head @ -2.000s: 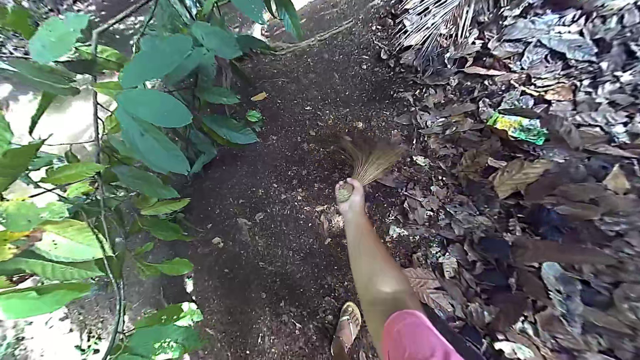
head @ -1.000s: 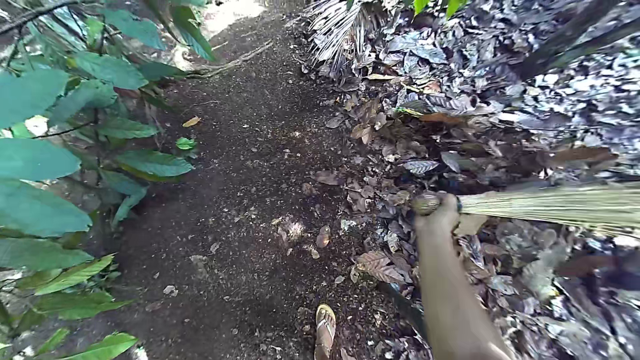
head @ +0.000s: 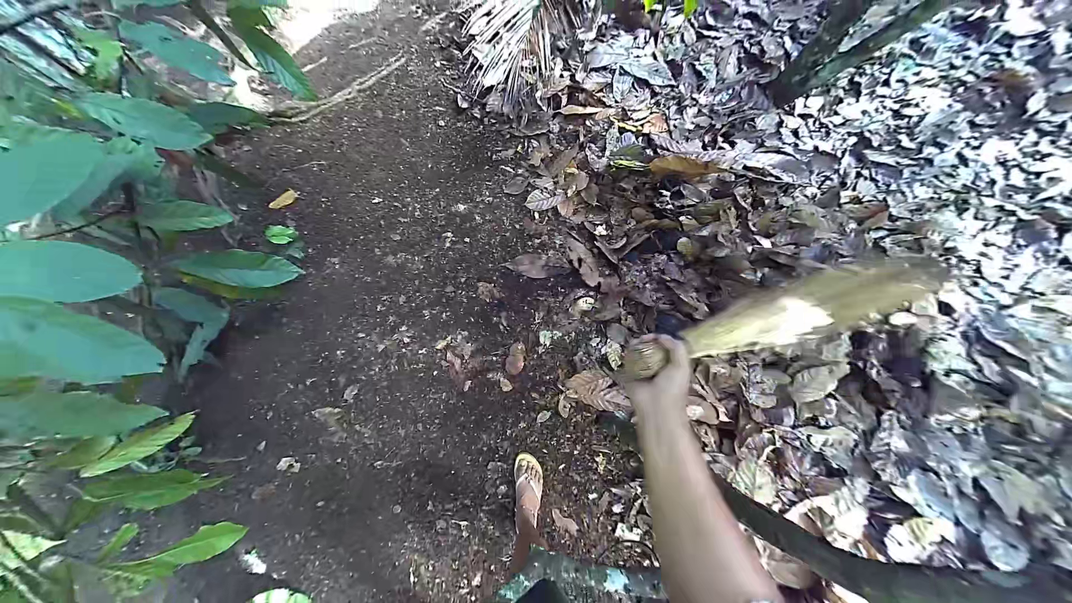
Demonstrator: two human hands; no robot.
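Observation:
My right hand (head: 666, 368) grips the bound handle end of a stick broom (head: 804, 314), right of centre. The broom's bristles point right and slightly up, blurred, over a bed of dry brown leaves (head: 662, 226). The bare forearm reaches in from the lower edge. My left hand is out of the picture. A foot in a flip-flop (head: 528, 481) stands on the dark soil path (head: 360, 335), to the left of the forearm.
Green leafy branches (head: 75, 335) crowd the left side. A dry palm frond (head: 511, 50) lies at the top beside the path. Thin trunks (head: 812, 67) rise at the upper right. A dark branch (head: 837, 561) crosses the bottom right.
Two seconds ago the broom was over the path's edge; it has since moved right, over the leaves. Since one second ago its bristles have turned a little upward. The view has shifted.

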